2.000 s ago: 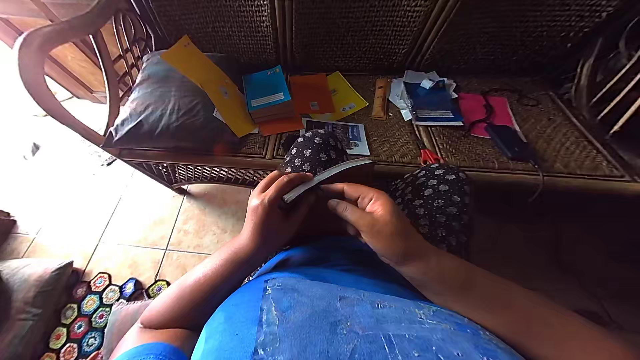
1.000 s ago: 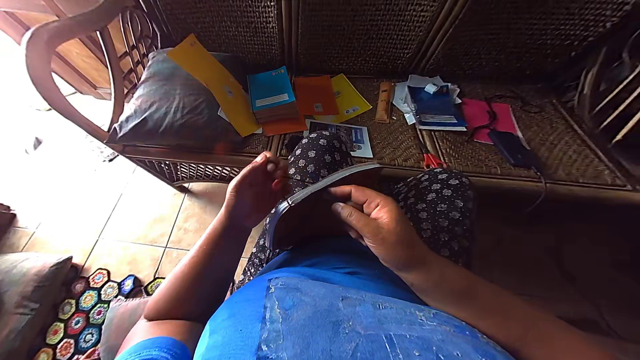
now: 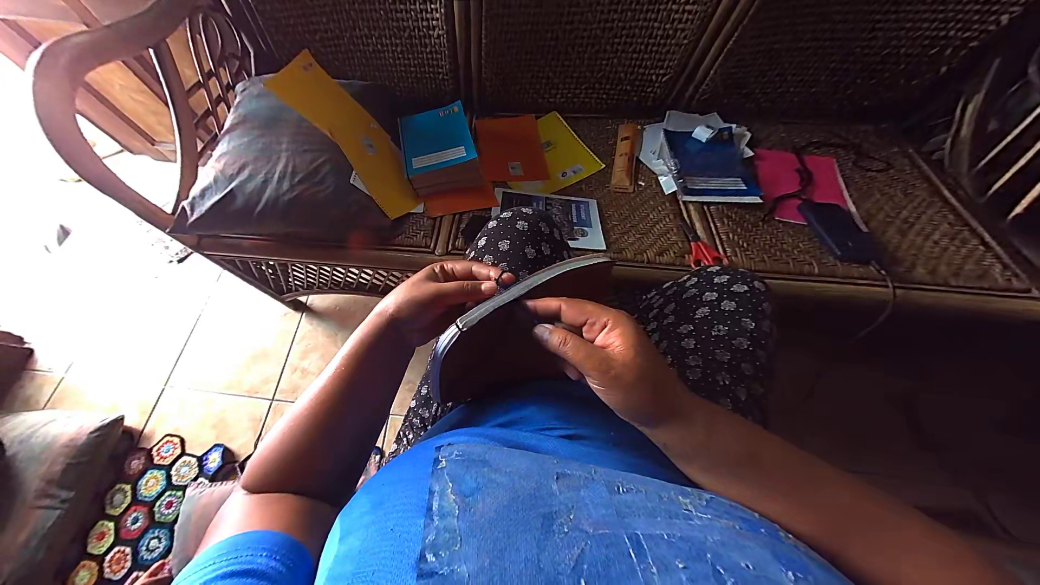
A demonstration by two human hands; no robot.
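Note:
A thin, dark-covered book or booklet [image 3: 524,292] with a pale edge stands bent in a curve above my lap. My right hand [image 3: 605,353] grips its near side between thumb and fingers, and part of the cover lies in shadow. On the far side, my left hand [image 3: 443,301] pinches a small dark loop [image 3: 500,278], perhaps cord or thread, close to the pale edge. A small dark band or mark crosses that edge lower down, at its left part. Whether the loop joins the book cannot be told.
Beyond my knees, a woven bench [image 3: 650,223] holds a blue notebook stack [image 3: 439,142], orange and yellow covers, a dark blue notebook [image 3: 711,166], a pink folder [image 3: 812,183], a black device with a cable [image 3: 841,231] and red-handled scissors [image 3: 705,252]. A cushion [image 3: 276,171] lies left.
My left hand held the book's left part, then came off it to the left; now it is at the far side of the pale edge, pinching the loop. My right hand has kept its grip.

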